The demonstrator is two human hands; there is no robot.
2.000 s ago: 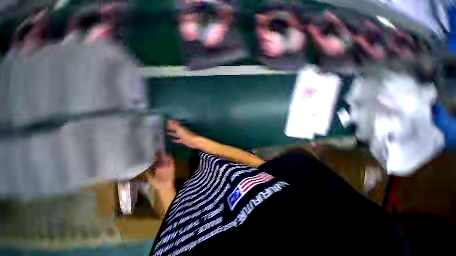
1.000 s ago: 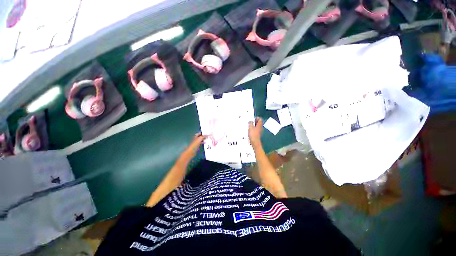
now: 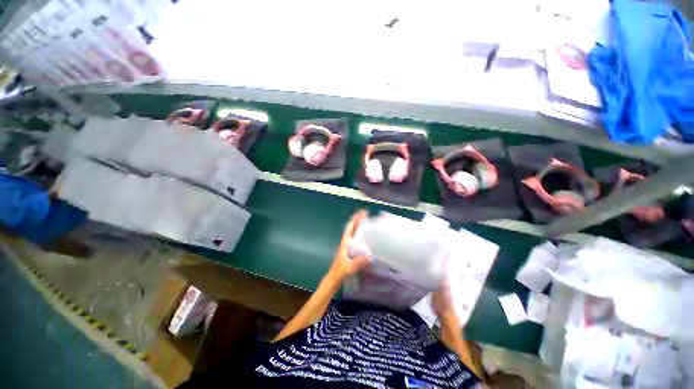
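Note:
A retail box (image 3: 402,247) is opened out between my hands in front of my chest, its greyish inside showing; it is blurred. My left hand (image 3: 354,247) holds its left side. My right hand (image 3: 443,292) is at its right side, blurred and partly hidden by the box. A flat printed carton (image 3: 473,266) lies on the green bench (image 3: 293,228) to the right, partly behind the held box. Rows of open boxes (image 3: 163,182) stand at the left.
Pink headphones (image 3: 386,163) lie on dark mats behind the bench. A long white shelf (image 3: 304,45) runs above, with printed boxes (image 3: 91,45) and blue cloth (image 3: 647,72). A plastic bag (image 3: 631,289) and small white pieces (image 3: 513,308) are right. A brown carton (image 3: 169,327) is below. Blue clothing (image 3: 34,209) shows far left.
The flat printed carton held between my hands is now replaced in view by an opened-out box held higher. The camera view has turned, showing more of the left rows and the upper shelf.

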